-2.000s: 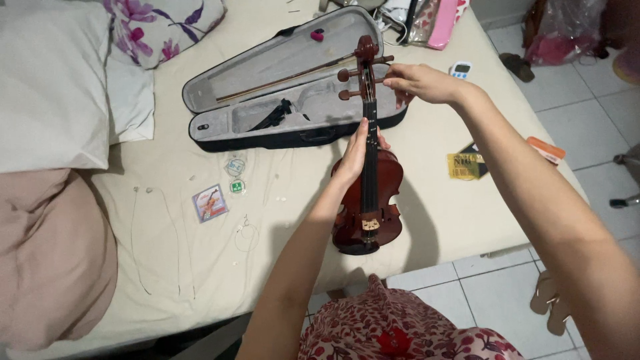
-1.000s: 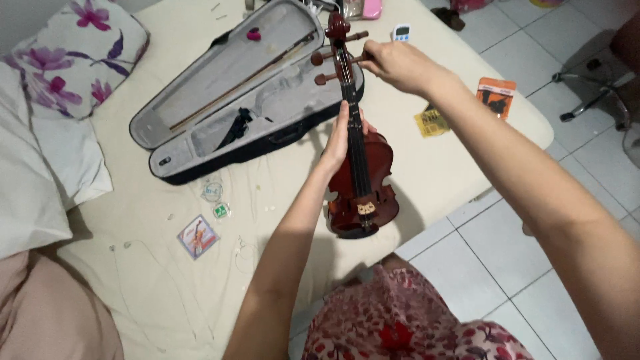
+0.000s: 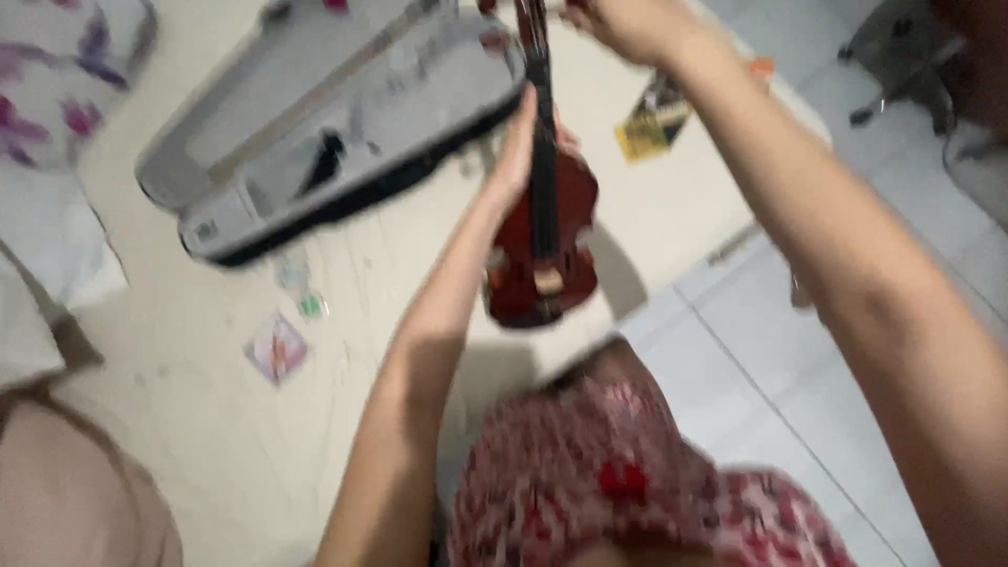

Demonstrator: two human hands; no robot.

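Note:
A reddish-brown violin (image 3: 572,206) is held upright in front of me, its body low and its neck pointing to the top edge. My left hand (image 3: 521,142) wraps the neck where it meets the body, thumb and fingers on both sides of the black fingerboard (image 3: 543,173). At the top edge, my right hand (image 3: 610,22) is beside the pegbox, fingers bent; blur and the frame edge hide whether they grip a peg. The scroll is out of view. Behind the violin lies an open violin case (image 3: 315,209) with grey lining and a bow (image 3: 315,98) in its lid.
On the bed (image 3: 378,260) lie a square packet (image 3: 277,349), a small green-labelled packet (image 3: 312,305) and a yellow and black packet (image 3: 646,135). Pillows and a beige cloth (image 3: 71,488) are at left. A wheeled chair base (image 3: 906,71) stands on the tiled floor at right.
The view has shifted, so the scroll and pegs seen before are now cut off at the top. My left hand stays around the violin's neck and my right hand remains near the pegs.

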